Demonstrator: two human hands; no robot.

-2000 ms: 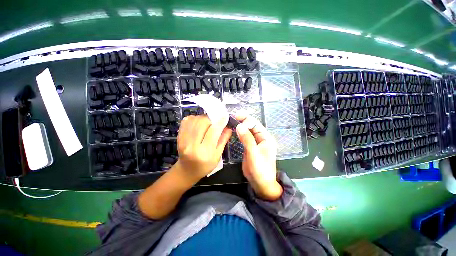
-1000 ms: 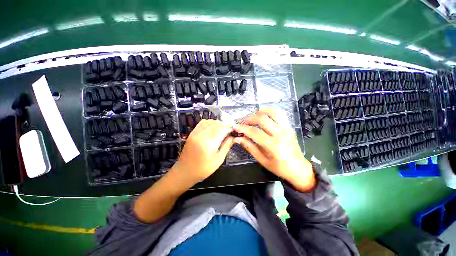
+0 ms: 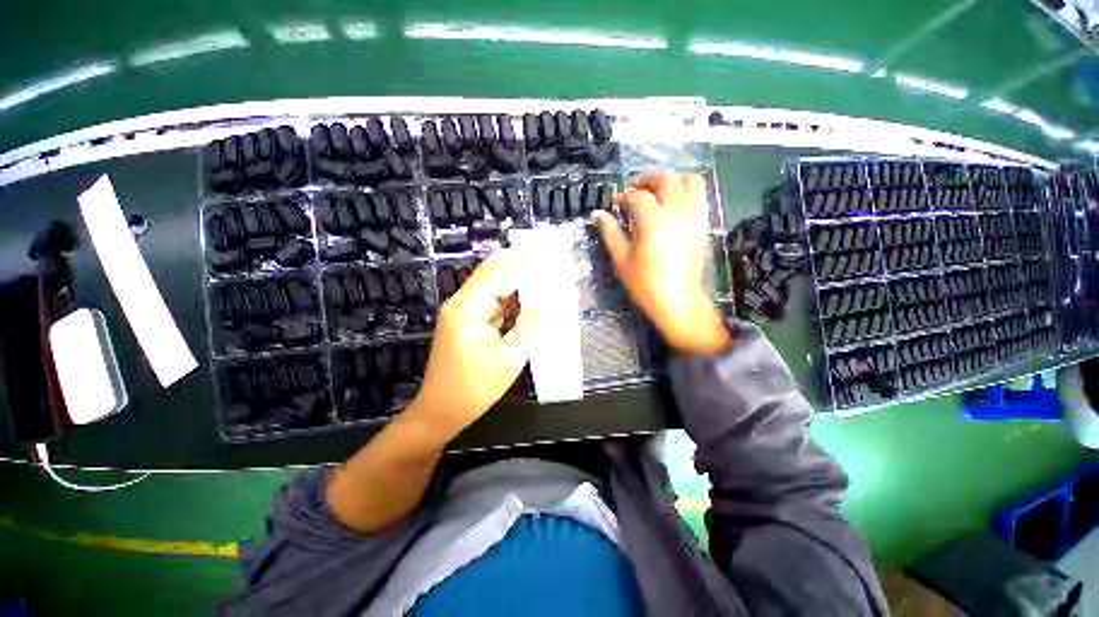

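Note:
My left hand [image 3: 472, 350] is shut on a white label sheet [image 3: 554, 316], held upright over the lower middle of the clear compartment tray [image 3: 323, 191]. My right hand [image 3: 660, 247] is above the tray's second row, fingertips at the right end of a cell with several small black parts [image 3: 571, 197]. Whether the fingertips hold a part cannot be told. Black parts fill the cells at the left. The sheet and both hands hide some cells at the lower middle and right.
A loose pile of black parts [image 3: 767, 259] lies between the trays. A full tray [image 3: 926, 289] stands at the right. At the left lie a long white strip [image 3: 135, 283], a rounded white block [image 3: 88, 365] with a cable, and a dark phone [image 3: 27, 356].
My hands have moved apart. My right hand has gone up and right to the second-row cell, which shows more black parts. The white sheet now stands out clearly in my left hand.

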